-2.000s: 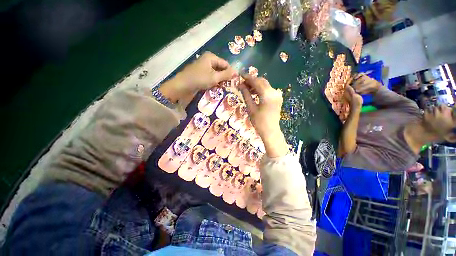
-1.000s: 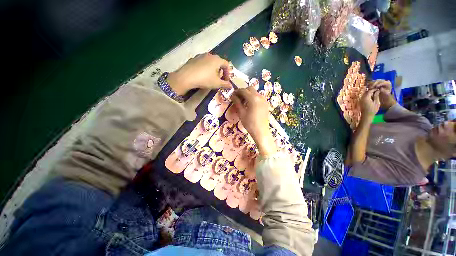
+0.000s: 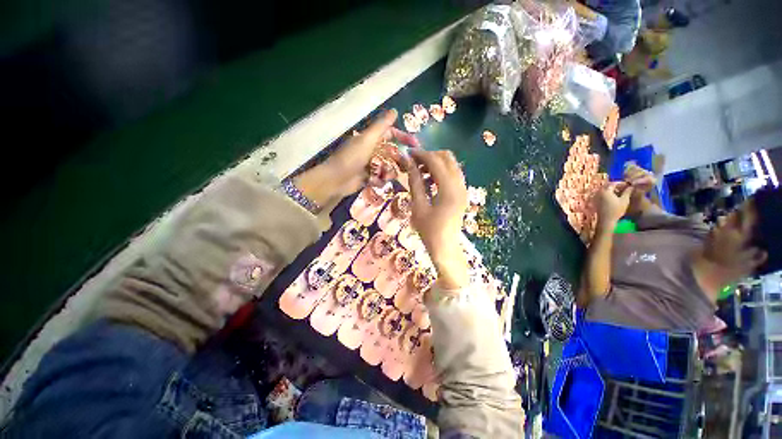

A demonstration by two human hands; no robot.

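Observation:
Rows of pale pink plastic housings (image 3: 347, 321) with round, dark-detailed heads lie on a dark board in front of me. My left hand (image 3: 360, 163) is at the far end of the rows, palm turned up and cupped around several small pink and brass-coloured pieces (image 3: 386, 163). My right hand (image 3: 439, 201) is just right of it, above the housings, fingers bent and fingertips at the left palm. Whether the right fingertips pinch a tiny part is too small to tell. The right hand and sleeve hide some housings.
Small pink round pieces (image 3: 489, 137) and scattered tiny metal parts (image 3: 514, 201) lie on the dark green bench. Clear bags (image 3: 484, 56) stand at its far end. A round black grille (image 3: 557, 307) is at right. A coworker (image 3: 652, 266) works opposite at other pink rows (image 3: 580, 184). Blue bins (image 3: 626, 347) are at right.
My left hand has turned palm up, and pink and brass-coloured pieces now show in it. My right hand's fingers have moved to that palm. The camera view has shifted slightly.

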